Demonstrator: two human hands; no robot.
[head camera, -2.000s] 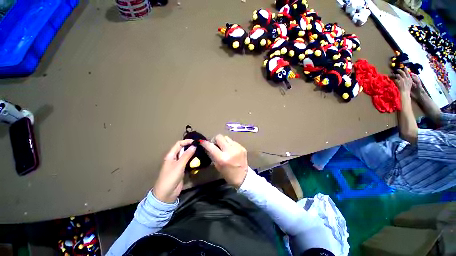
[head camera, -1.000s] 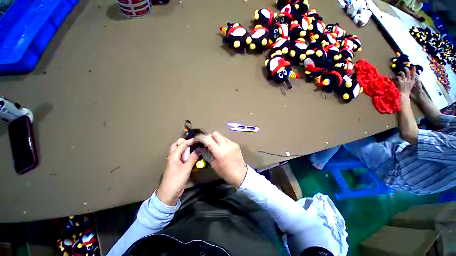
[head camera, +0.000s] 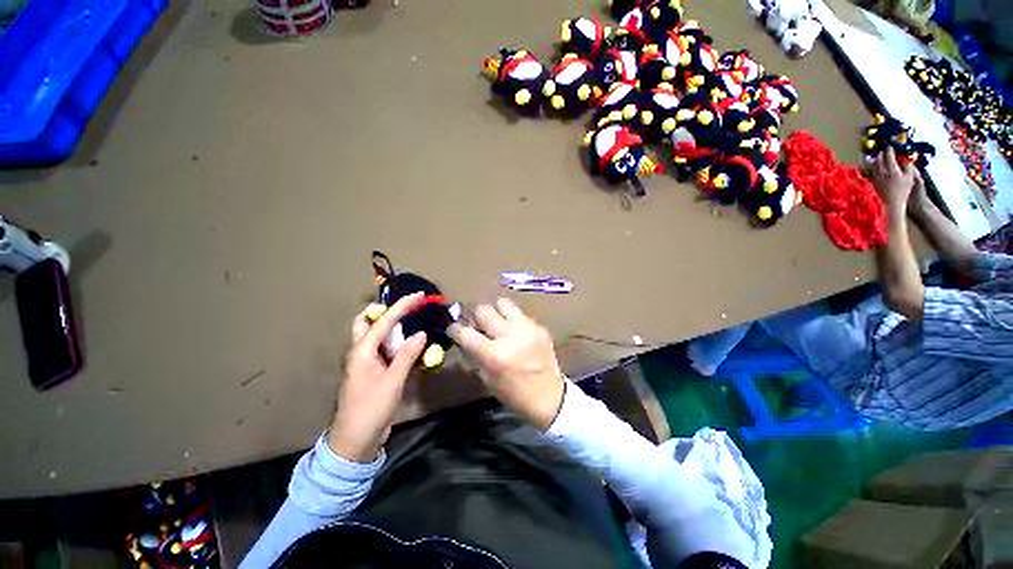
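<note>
A black plush penguin (head camera: 420, 295) with a red band, a white patch, a yellow foot and a black loop on top is held over the table's near edge. My left hand (head camera: 375, 378) is shut on its left side, fingers over the front. My right hand (head camera: 514, 358) is beside its right side, fingertips pinched together close to a small white tab. Whether a needle or thread is between them is too small to tell. A slim white-and-purple item (head camera: 537, 282) lies beyond my right hand.
On the brown table (head camera: 333, 145) are a penguin heap (head camera: 678, 100), red scarf pieces (head camera: 839, 191), a blue tray (head camera: 67, 78), a printed tub (head camera: 294, 13) and a phone (head camera: 49, 325). A person's hands (head camera: 898, 183) hold a toy at right. A box of toys (head camera: 172, 528) stands below left.
The penguin has turned and tilted up to the left, showing its red band and loop more. My left hand moved slightly left; my right hand has drawn a little away to the right.
</note>
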